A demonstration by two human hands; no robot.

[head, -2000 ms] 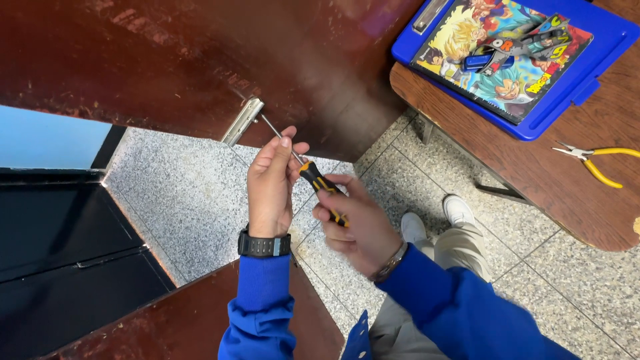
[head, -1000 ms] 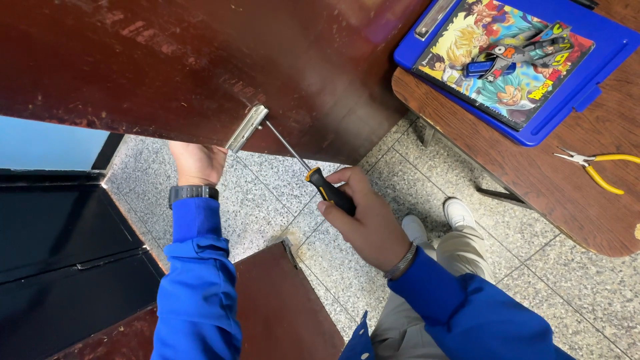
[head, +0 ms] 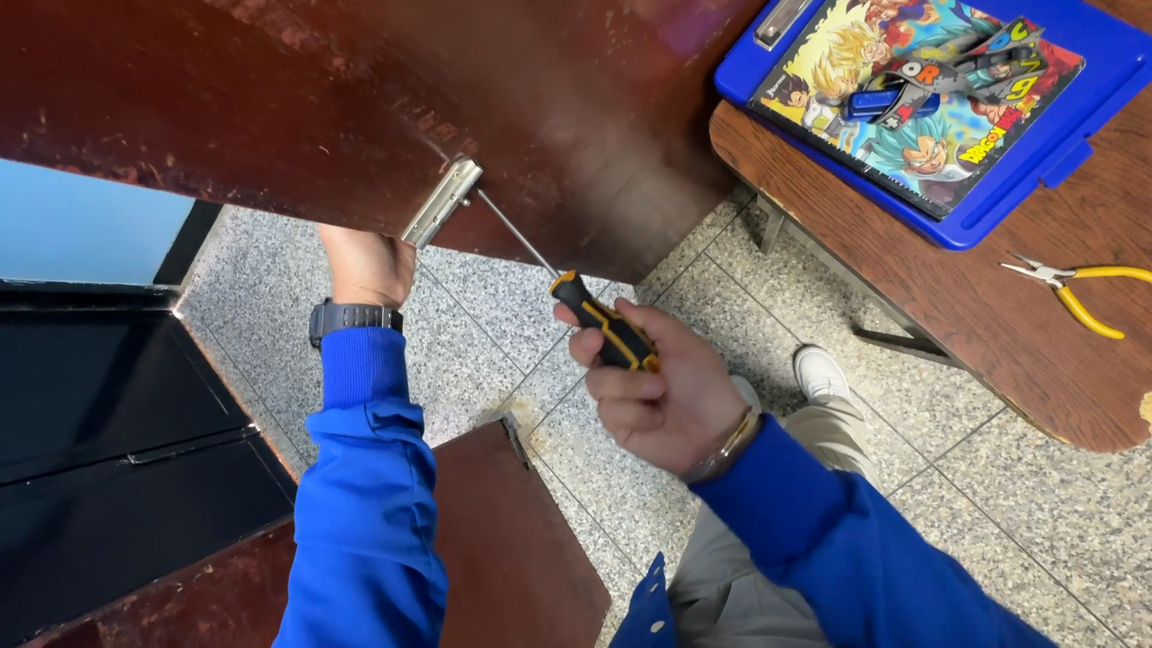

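My right hand is closed around the black and yellow handle of a screwdriver. The thin shaft runs up and left, its tip near the end of a silver metal fitting, close to a small screw. That fitting sits on the lower edge of a dark red-brown metal panel. Below and left of the fitting, my left hand reaches behind the panel's edge; its fingers are hidden, so its grip does not show.
On the right, a wooden desk top bears pliers with yellow handles and a blue clipboard case with a notebook and a strap on it. A second red-brown panel lies low in view, beside black panels.
My left hand has moved from the screwdriver's shaft to behind the panel's edge. The screwdriver has stayed in my right hand near the metal fitting.
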